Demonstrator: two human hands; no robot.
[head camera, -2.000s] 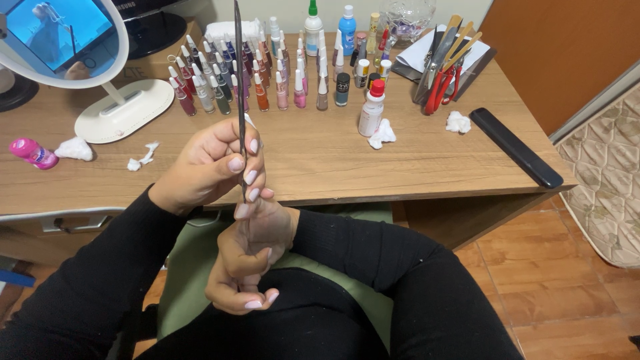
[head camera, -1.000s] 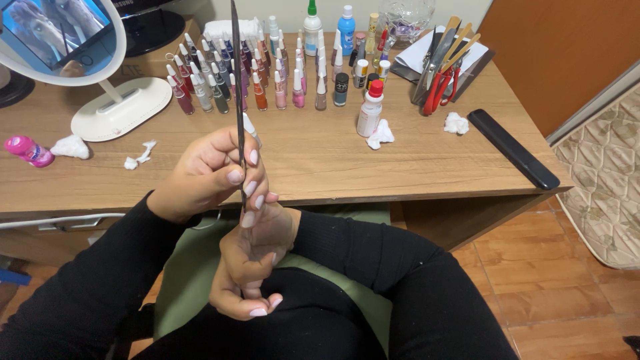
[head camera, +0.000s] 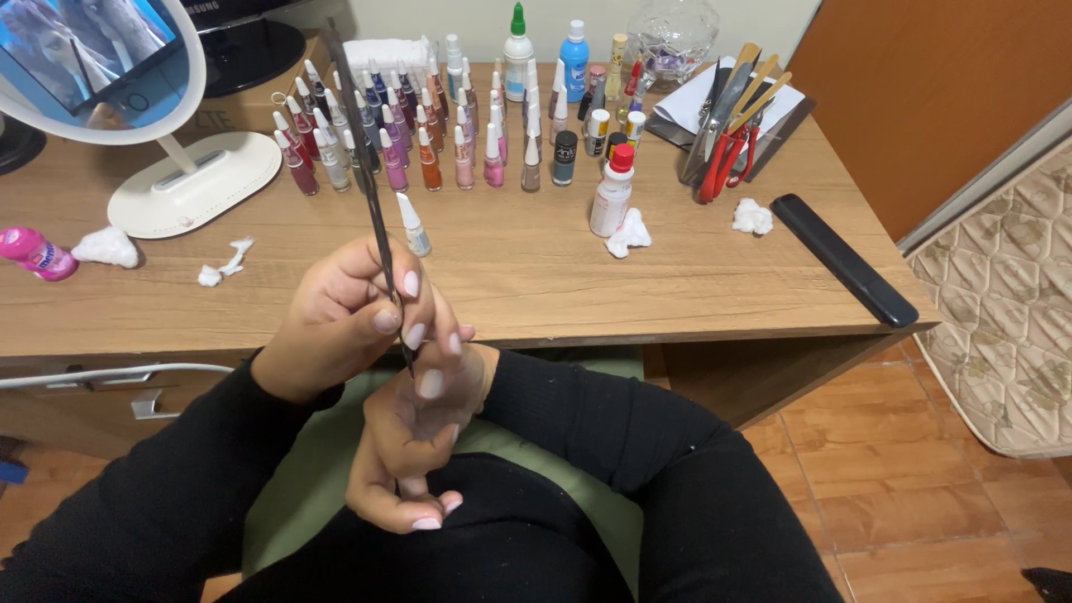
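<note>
My left hand (head camera: 360, 310) pinches a long, thin, dark stick-like tool (head camera: 373, 193) between thumb and fingers. The tool stands nearly upright, its lower tip at a fingernail of my right hand (head camera: 419, 444). Palm up with curled fingers, my right hand lies below and against the left over my lap and holds no object that I can see. Pale polish shows on the nails of both hands. Just beyond my left hand stands a small bottle with a white cap (head camera: 412, 226). Rows of nail polish bottles (head camera: 429, 159) stand farther back.
A round mirror (head camera: 197, 180) on a white base stands left on the wooden desk. Cotton pieces (head camera: 628, 234) lie beside a red-capped bottle (head camera: 611, 197). Red-handled nippers (head camera: 720, 167) and wooden sticks stand in a holder. A black case (head camera: 842, 260) lies near the right edge. A pink container (head camera: 38, 255) lies far left.
</note>
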